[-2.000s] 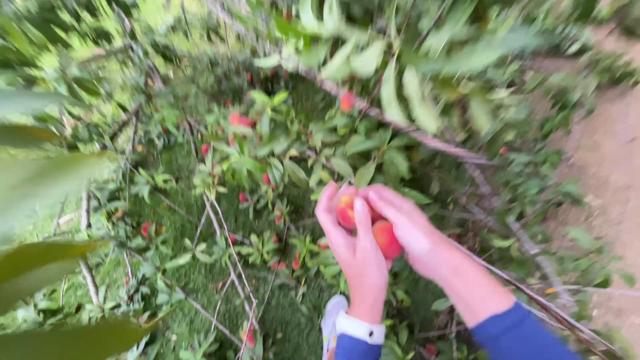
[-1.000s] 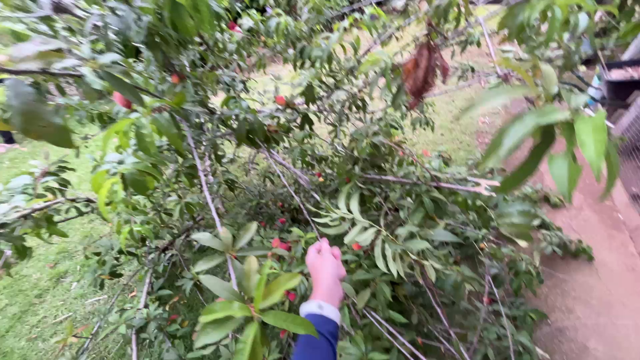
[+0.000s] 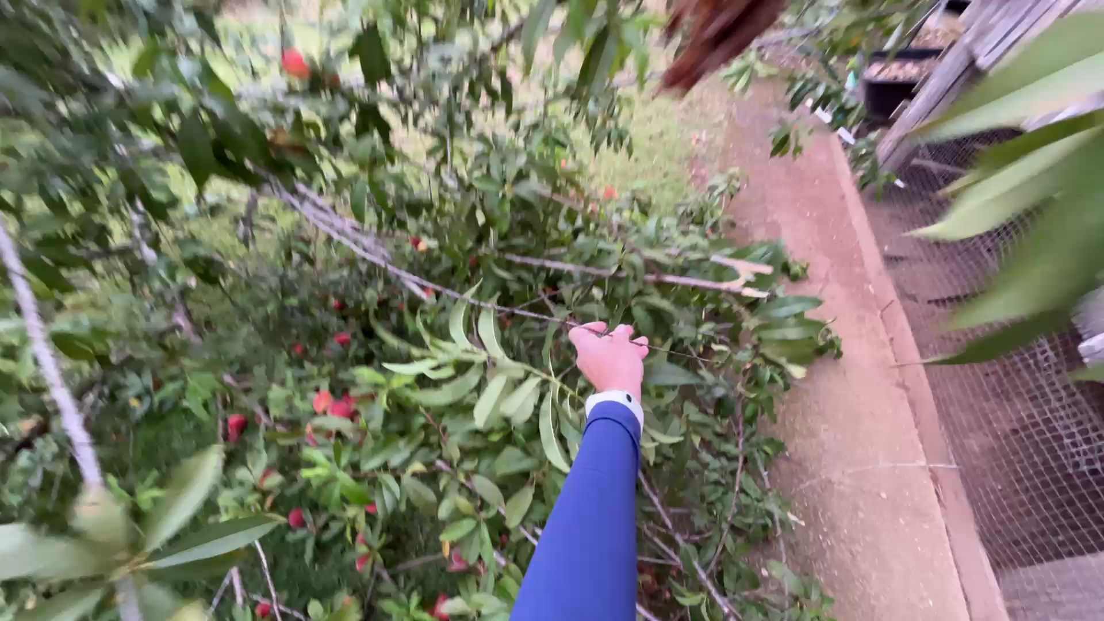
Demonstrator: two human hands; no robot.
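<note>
My left hand (image 3: pixel 609 357), in a blue sleeve with a white band at the wrist, is at the middle of the head view. Its fingers are curled round a thin branch (image 3: pixel 483 304) of a leafy fruit tree. Just left of the hand spreads a spray of long green leaves (image 3: pixel 489 398). Red peach-like fruits (image 3: pixel 341 407) hang or lie among the foliage at lower left. Another red fruit (image 3: pixel 295 63) is on a branch at upper left. My right hand is out of view.
A brown path (image 3: pixel 849 405) runs down the right side, beside wire mesh (image 3: pixel 1018 431) and a weathered wooden post (image 3: pixel 936 95). A broken branch end (image 3: pixel 742 283) points toward the path. Blurred leaves (image 3: pixel 1026 224) hang close at right. A dark container (image 3: pixel 897 82) stands at top right.
Two seconds ago both hands were together around red-orange fruits; now only my left hand is seen, on a thin branch. The view has swung, showing more of the path and mesh.
</note>
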